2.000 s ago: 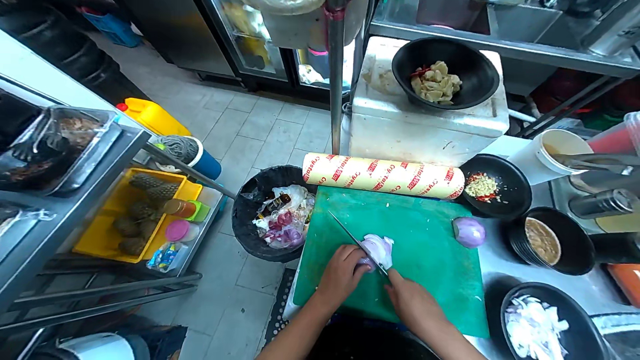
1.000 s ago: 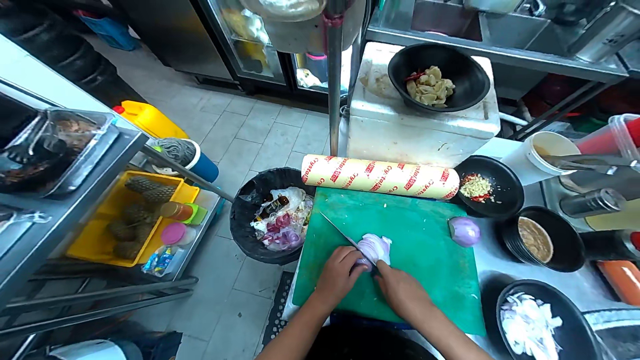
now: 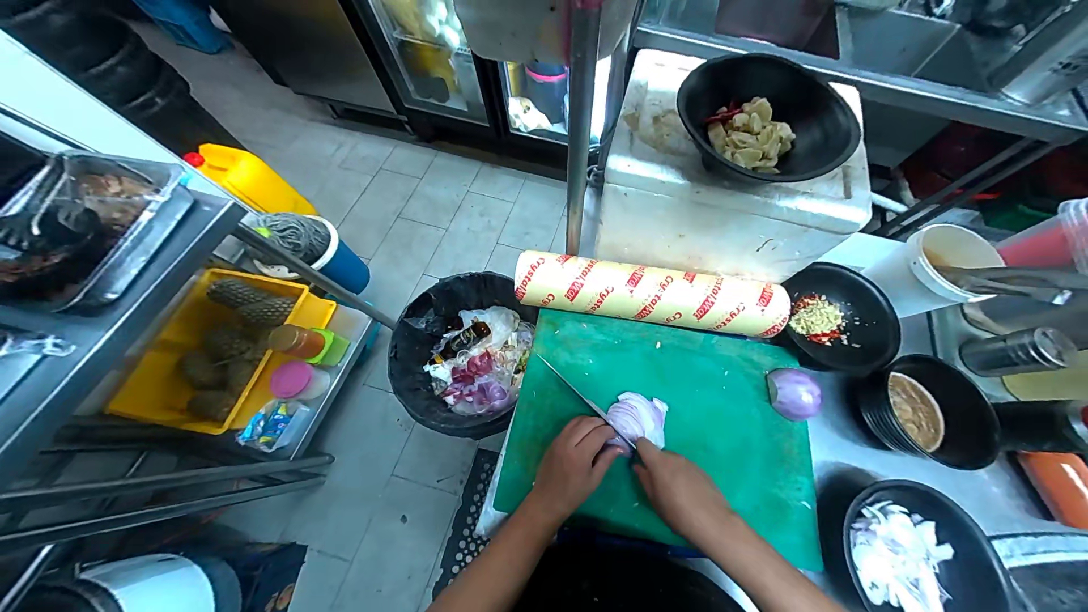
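My right hand (image 3: 676, 489) grips the handle of a kitchen knife (image 3: 582, 395), whose blade points up and left over the green cutting board (image 3: 705, 374). Under and beside the blade lies a partly sliced purple onion (image 3: 639, 415). My left hand (image 3: 578, 463) rests with bent fingers against the onion's near left side, close to the blade. Another peeled purple onion (image 3: 794, 394) sits at the board's right edge. Sliced onion (image 3: 899, 557) fills part of a black bowl (image 3: 977, 544) at the lower right.
A roll of plastic wrap (image 3: 650, 293) lies along the board's far edge. Left of the board stands a lined waste bin (image 3: 416, 404). Right of it are a black bowl of minced garlic and chilli (image 3: 820, 319) and stacked bowls (image 3: 952, 412). Another black bowl (image 3: 816, 127) stands on a white box.
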